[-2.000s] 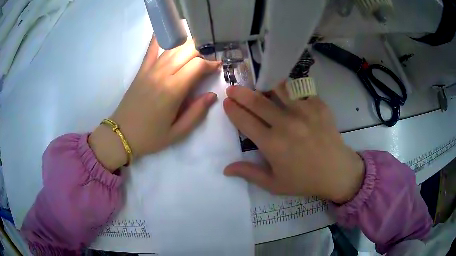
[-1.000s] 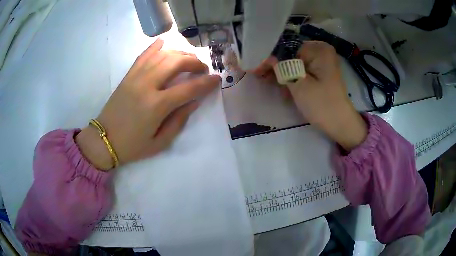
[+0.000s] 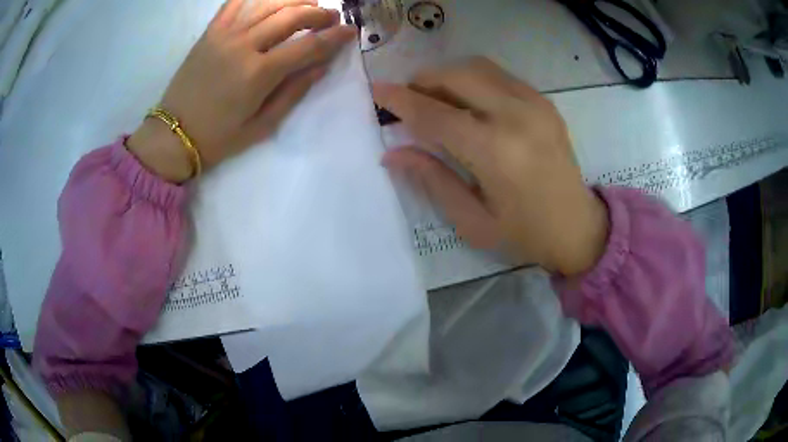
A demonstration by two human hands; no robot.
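A white fabric panel (image 3: pixel 320 233) runs from the presser foot (image 3: pixel 349 12) at the top edge down over the table's front edge. My left hand (image 3: pixel 251 78) lies flat on the fabric, left of its right edge, fingertips close to the foot. My right hand (image 3: pixel 492 155) is blurred beside the fabric's right edge, thumb and fingers apart, with no cloth seen in it. The needle and machine head are cut off by the top of the picture.
Black-handled scissors (image 3: pixel 624 39) lie on the machine bed (image 3: pixel 518 43) at the upper right. A printed ruler (image 3: pixel 674 168) runs along the table front. Another white cloth (image 3: pixel 484 345) hangs over the dark-clothed lap. Pale cloth lies at the upper left.
The view has tilted down, so the machine has moved up out of the picture. My right hand has come from the tension knob to the fabric's right edge. My left hand stays on the fabric.
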